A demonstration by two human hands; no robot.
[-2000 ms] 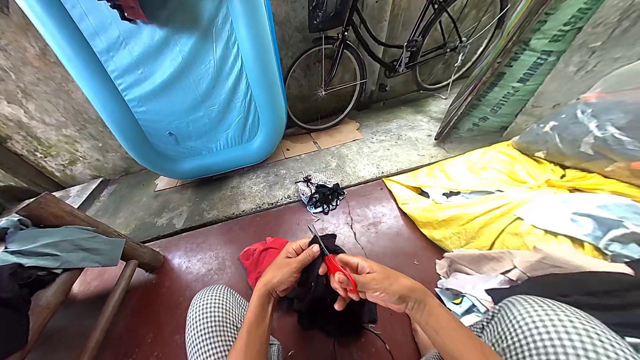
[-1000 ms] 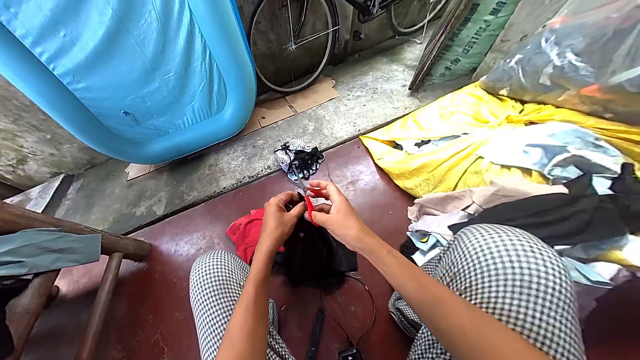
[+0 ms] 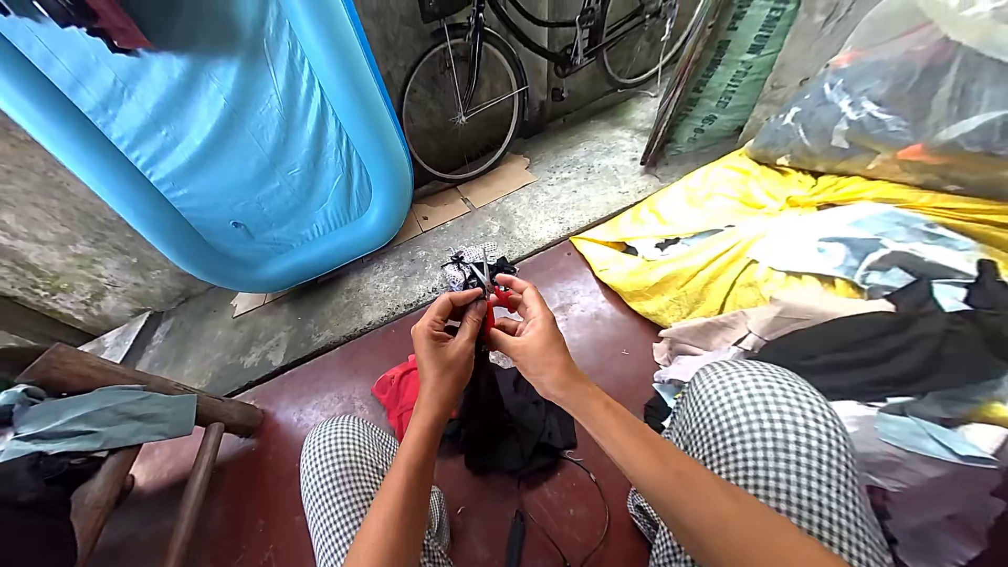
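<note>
In the head view, my right hand (image 3: 535, 339) grips red-handled scissors (image 3: 502, 298) whose blades point up and are parted. My left hand (image 3: 449, 339) pinches the top of a black cloth (image 3: 512, 417) close beside the scissors. The cloth hangs down between my knees toward the floor. A red cloth (image 3: 398, 394) lies on the floor partly behind my left forearm. Just beyond my fingers is a small heap of black and white scraps (image 3: 465, 272); whether the blades touch any fabric I cannot tell.
A wooden stool (image 3: 228, 413) draped with cloth stands at left. A yellow sheet (image 3: 693, 268) with fabric pieces spreads at right below a stuffed plastic bag (image 3: 890, 118). A blue inflatable pool (image 3: 315, 260) and a bicycle (image 3: 465, 102) stand ahead. A cord (image 3: 605, 504) lies between my knees.
The scissors, held low with blades toward my left hand two seconds ago, now point upward. Both hands stay close together. The view has shifted.
</note>
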